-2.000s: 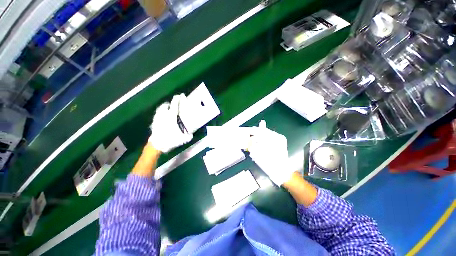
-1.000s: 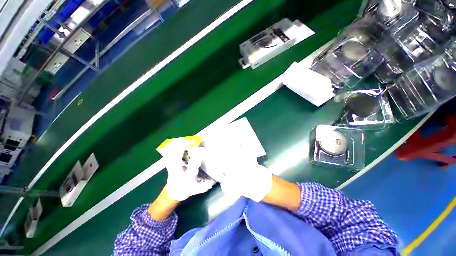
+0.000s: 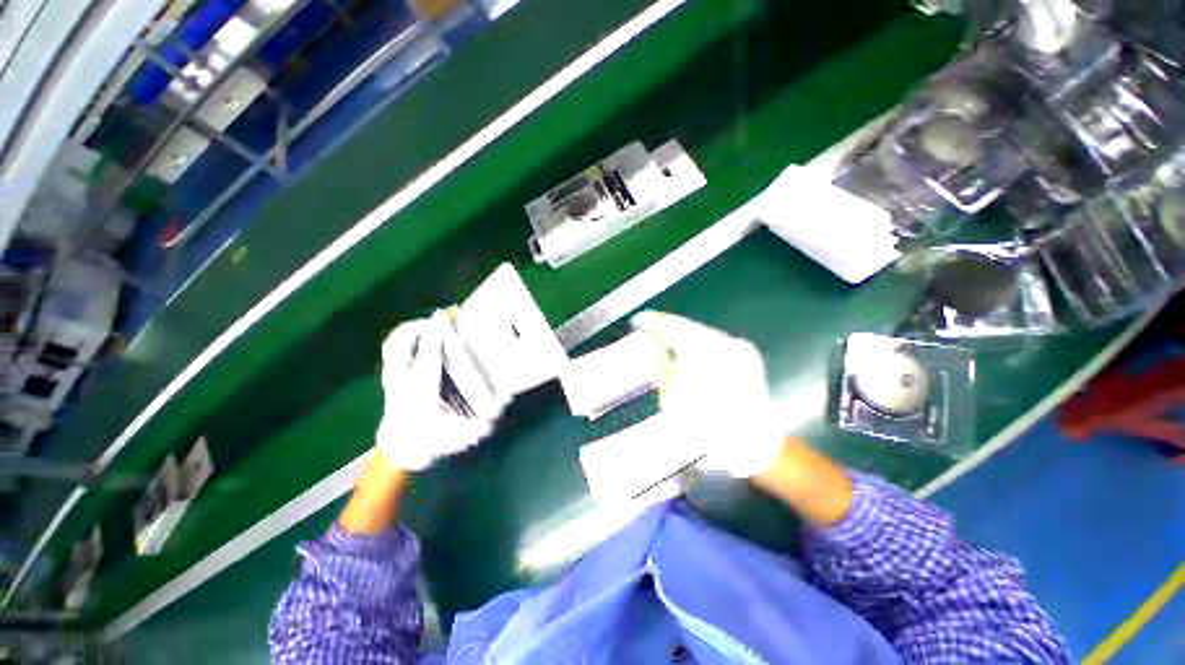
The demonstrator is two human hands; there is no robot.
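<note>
My left hand (image 3: 433, 396), in a white glove, holds a product pack (image 3: 509, 335) over the rail; its white card flap points up and right, and my fingers cover the rest. My right hand (image 3: 717, 392), also gloved, is over two small piles of white sheets on the green bench. Its fingertips are at the right edge of the upper sheets (image 3: 608, 378). Its palm side is near the lower sheets (image 3: 639, 455). Whether it grips a sheet cannot be told.
A product pack (image 3: 611, 205) lies on the green belt ahead, others at far left. A white leaflet stack (image 3: 829, 224) is by the rail. A clear pack (image 3: 903, 390) with a round disc lies right, near heaped clear packs (image 3: 988, 143). A red stool (image 3: 1131, 403) stands beyond.
My hands were together over the sheets and are now apart, the left up and left with the pack, the right to the right. The belt pack ahead has shifted left and down. The yellow edge no longer shows.
</note>
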